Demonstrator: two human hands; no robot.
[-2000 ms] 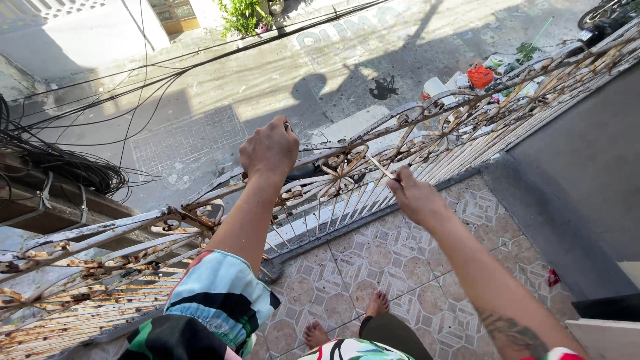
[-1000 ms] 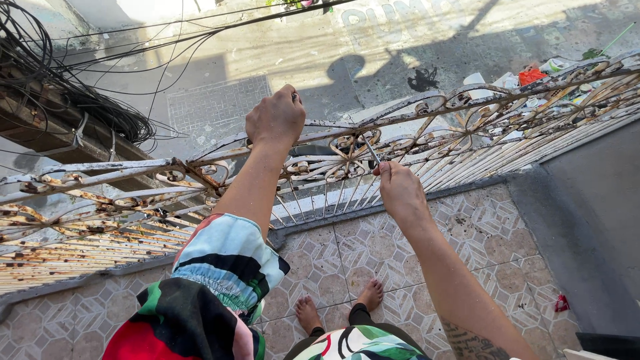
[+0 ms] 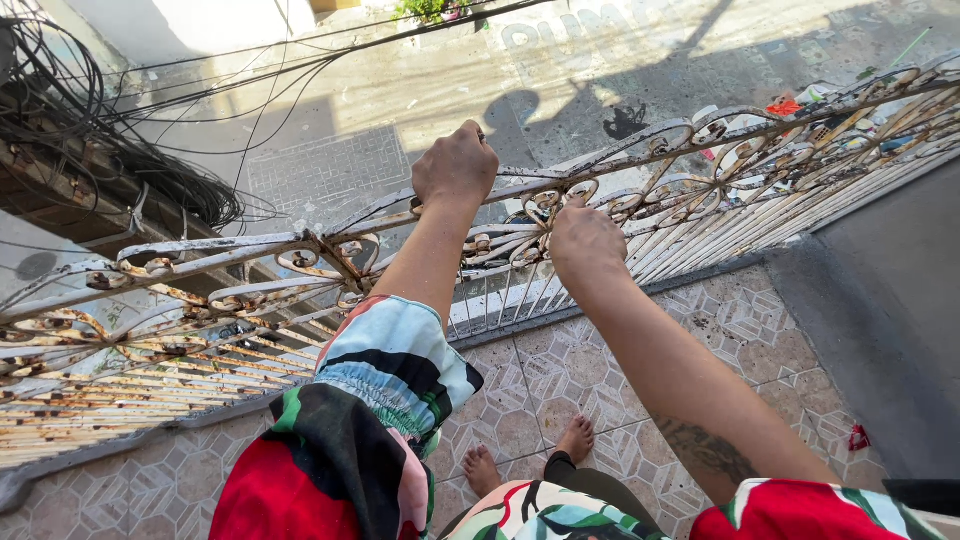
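Observation:
A rusty, white-painted metal railing (image 3: 555, 180) with scrollwork and thin bars crosses the view. My left hand (image 3: 455, 165) is a raised fist just beyond the top rail, with the forearm over the rail. A small dark end of something shows at its curled fingers; the rest is hidden. My right hand (image 3: 589, 240) is closed at the rosette of scrolls below the top rail, its index finger near the curls. The thin light rod-like tool seen in it earlier is now hidden behind the hand and scrollwork.
Black cables (image 3: 150, 142) hang in a tangle at the upper left. Patterned floor tiles (image 3: 585, 367) lie under my bare feet, beside a grey wall (image 3: 892, 247). Beyond the railing, the street (image 3: 420, 97) lies below, with litter and an orange-red bag (image 3: 784, 106) at the right.
My right hand has moved in against the rosette, and the thin tool seen in it before is now out of sight. My left hand stays a raised fist. The view has shifted somewhat.

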